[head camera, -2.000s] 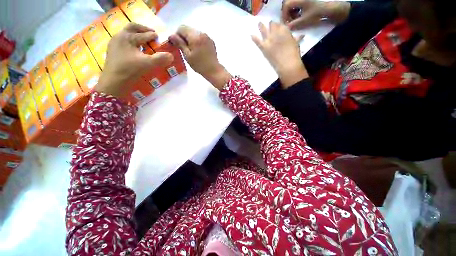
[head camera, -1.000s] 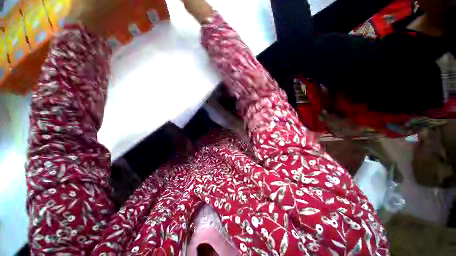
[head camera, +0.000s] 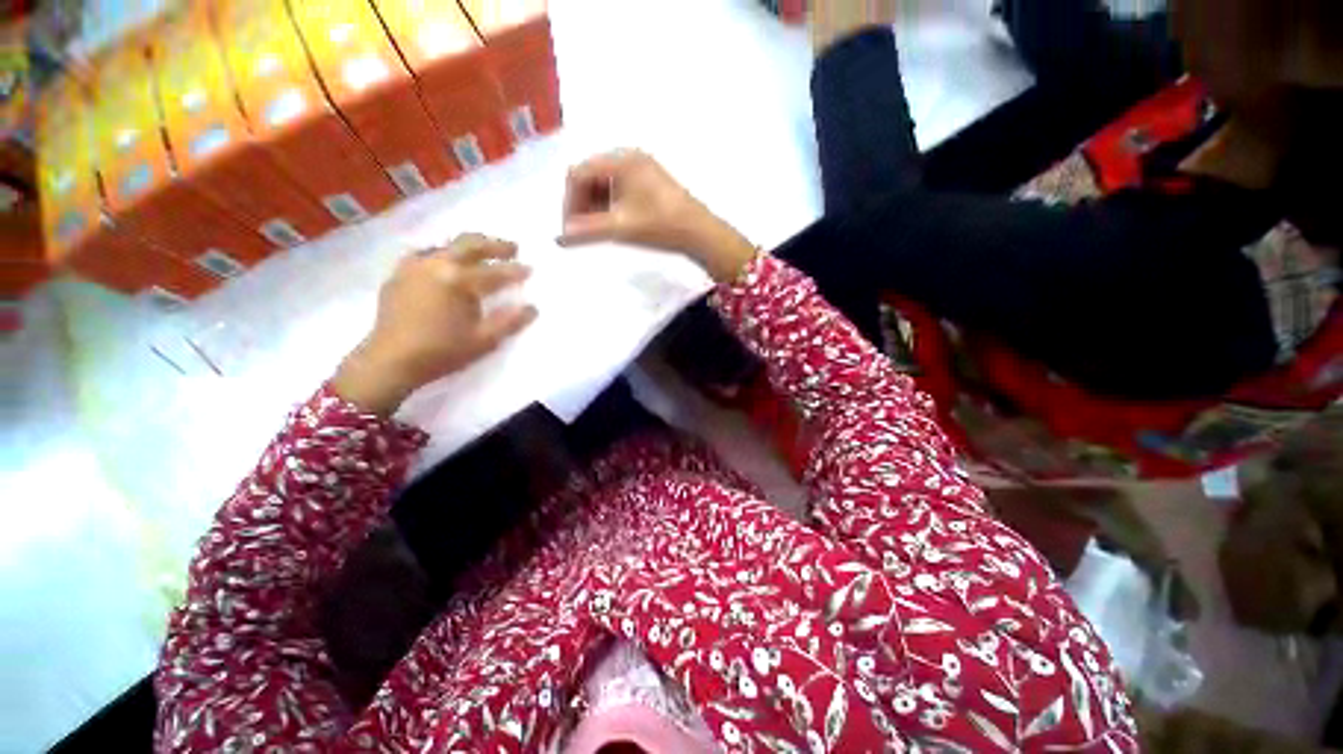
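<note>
A row of several orange cartons (head camera: 317, 125) with yellow tops and small pale patches stands on the white table top at the upper left. My left hand (head camera: 449, 309) is over the white sheet (head camera: 516, 361), nearer to me than the cartons, its fingers apart and nothing visible in them. My right hand (head camera: 641, 209) is just right of it, fingers curled with thumb and fingertip near each other. A tiny dark spot shows at its fingertip; I cannot tell whether it is a held piece. Neither hand touches the cartons.
Another person's black sleeve (head camera: 869, 118) reaches over the table at the right. Thin dark lines (head camera: 187, 354) lie on the table top left of my left hand. The dark table edge (head camera: 479, 486) runs in front of my body. A clear plastic bag (head camera: 1134, 626) is at the lower right.
Both hands have left the cartons' near end and come back toward me over the white sheet. The view has shifted. The other person's hands are now mostly out of view.
</note>
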